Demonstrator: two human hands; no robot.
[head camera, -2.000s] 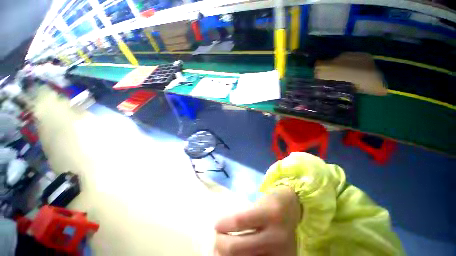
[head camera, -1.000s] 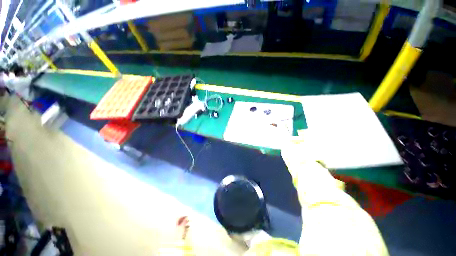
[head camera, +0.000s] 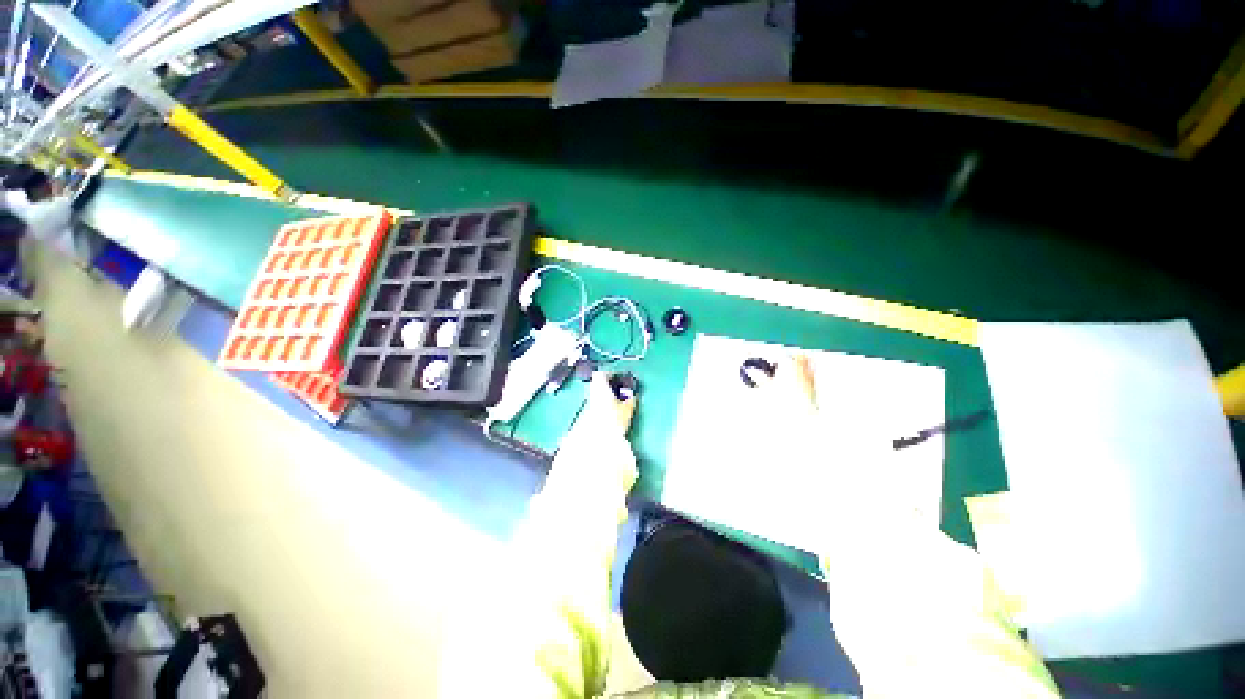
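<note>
My left hand (head camera: 610, 407) is small and washed out at the bench's front edge, with a black watch body (head camera: 624, 387) at its fingertips; its grip is unclear. My right hand (head camera: 806, 382) is over the white work sheet (head camera: 819, 464), mostly lost in glare. Its fingertips are just right of another black disc (head camera: 758, 370) lying on the sheet; I cannot tell whether they touch. A further black disc (head camera: 677, 321) lies on the green mat. A black pen (head camera: 938, 432) lies across the sheet's right edge.
A white power strip (head camera: 534, 372) and looped white cable (head camera: 617, 328) lie left of the sheet. Further left are a black compartment tray (head camera: 444, 307) with several discs and an orange tray (head camera: 307, 294). A large white sheet (head camera: 1120, 478) is at right. A black stool (head camera: 703, 601) is below.
The view has moved closer to the bench and tilted down. My left hand has come up to the bench, and my right hand is now over the white work sheet.
</note>
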